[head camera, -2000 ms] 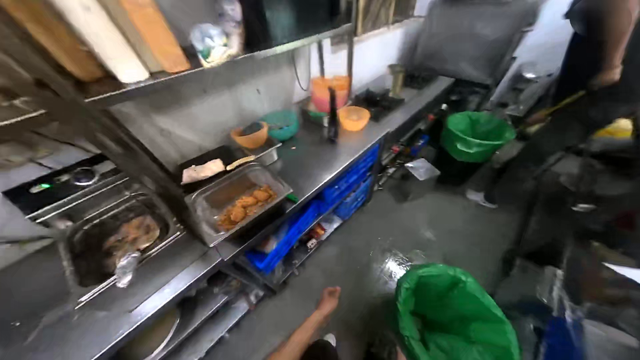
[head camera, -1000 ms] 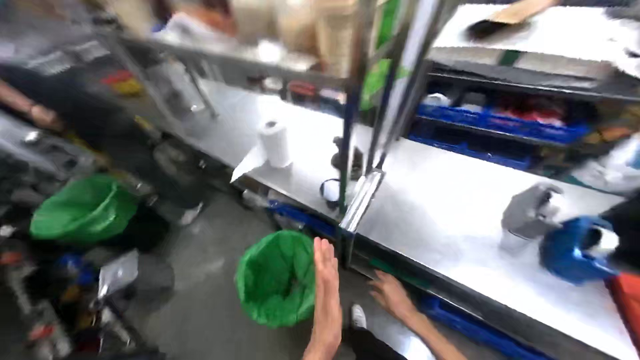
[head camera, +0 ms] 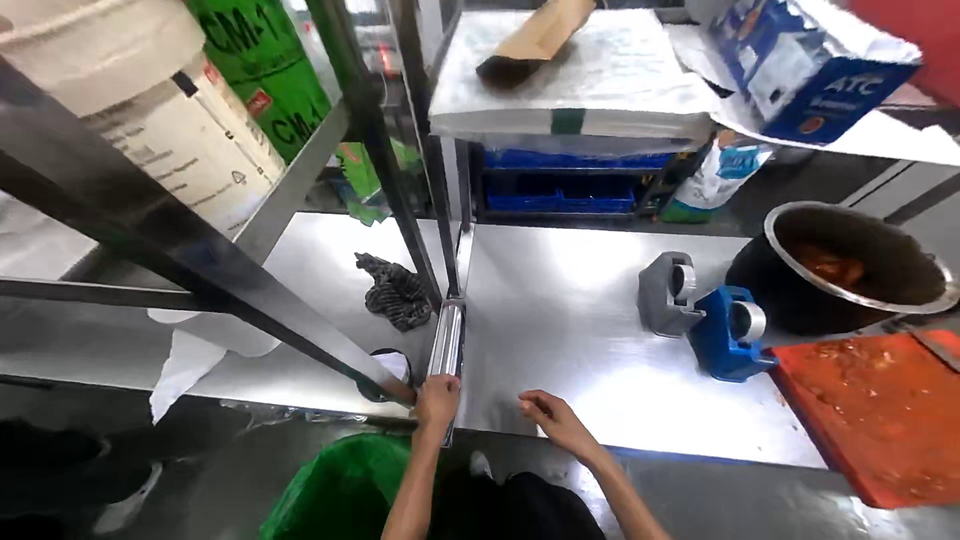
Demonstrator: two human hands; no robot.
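My left hand point(head camera: 436, 399) has its fingers curled at the front end of a long shiny metal roll or box point(head camera: 448, 337), beside the foot of a steel shelf post; whether it grips either is unclear. My right hand point(head camera: 553, 420) hovers over the front edge of the steel counter point(head camera: 555, 337), fingers loosely bent and holding nothing. To its right stand a grey tape dispenser point(head camera: 667, 292) and a blue tape dispenser point(head camera: 726, 330). A crumpled dark cloth or scourer point(head camera: 396, 291) and a small round dark-rimmed container point(head camera: 390, 371) lie left of the roll.
A dark pot point(head camera: 802, 289) with reddish food stands right, behind a red cutting board point(head camera: 877, 412). Steel shelf posts point(head camera: 277, 322) cross the left side. A green-lined bin point(head camera: 352, 480) is below. A paper roll point(head camera: 225, 334) lies left. Overhead are a white stack point(head camera: 570, 97) and blue box point(head camera: 810, 75).
The view has swung from the sink and food trays to this counter. Since one second ago, my left hand has gone from raised and flat to curled at the metal roll's front end.
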